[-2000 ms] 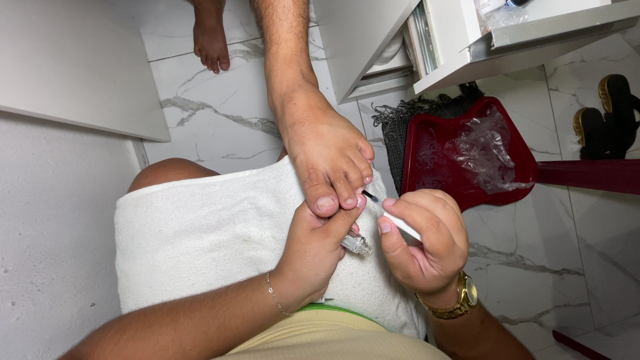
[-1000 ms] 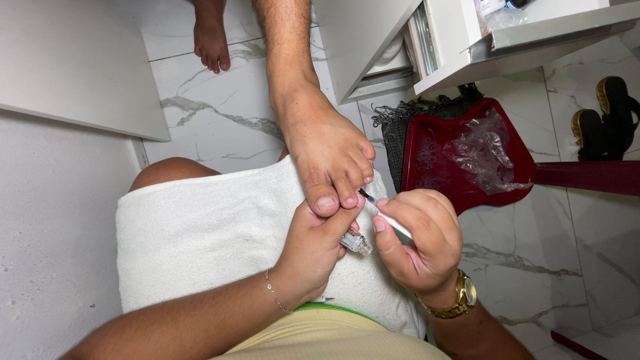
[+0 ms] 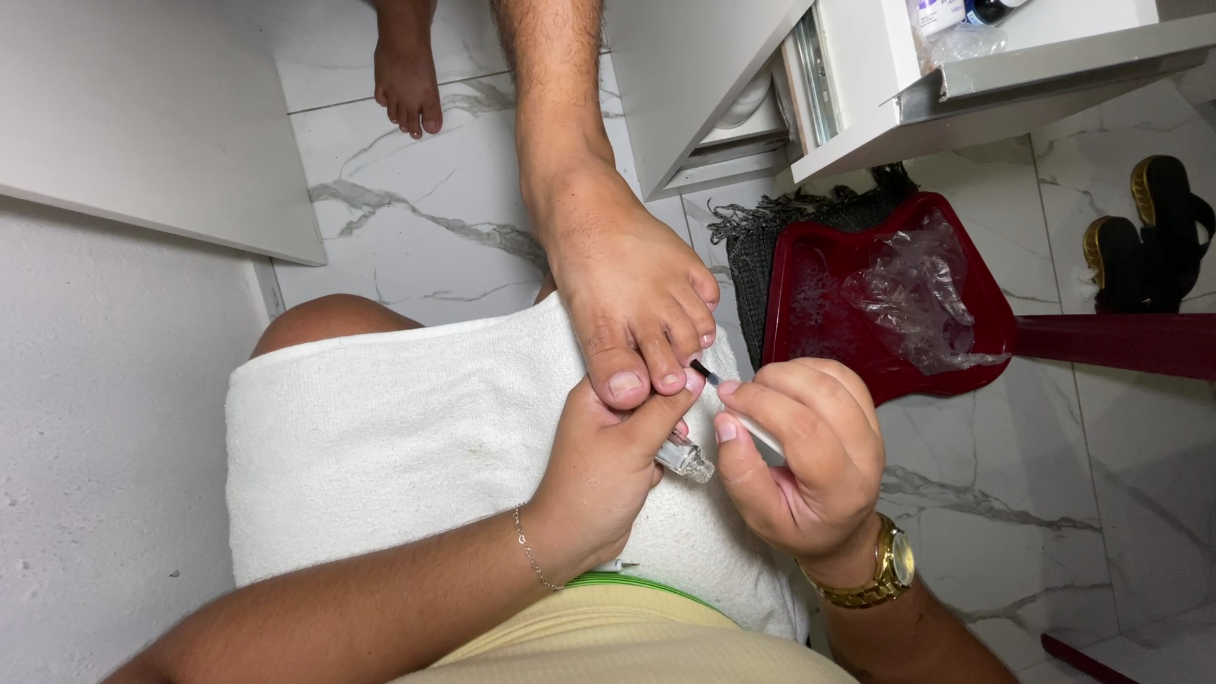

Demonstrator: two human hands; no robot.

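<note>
Another person's bare foot point(image 3: 622, 275) rests with its toes over a white towel point(image 3: 399, 437) spread across my lap. My left hand point(image 3: 608, 465) is at the toes, its thumb against them, and grips a clear glass nail polish bottle point(image 3: 686, 458) whose threaded neck is uncapped and points down to the right. Between the thumb and fingers of my right hand point(image 3: 812, 456) is the white handle of a nail polish brush point(image 3: 755, 429). Its dark bristles lie beside the smaller toes, just above my left thumb tip. Whether they touch a nail is hard to tell.
A red plastic dustpan point(image 3: 883, 375) holding crumpled clear plastic lies on the marble-patterned floor point(image 3: 427, 204), over a dark fringed mat point(image 3: 746, 285). An open white drawer point(image 3: 1073, 81) juts in at the upper right. Black slippers point(image 3: 1154, 237) lie at right; the person's other foot point(image 3: 407, 81) stands beyond.
The brush in my right hand was at a smaller toe one second ago and is now slightly away from it. My left hand and the foot have stayed in place.
</note>
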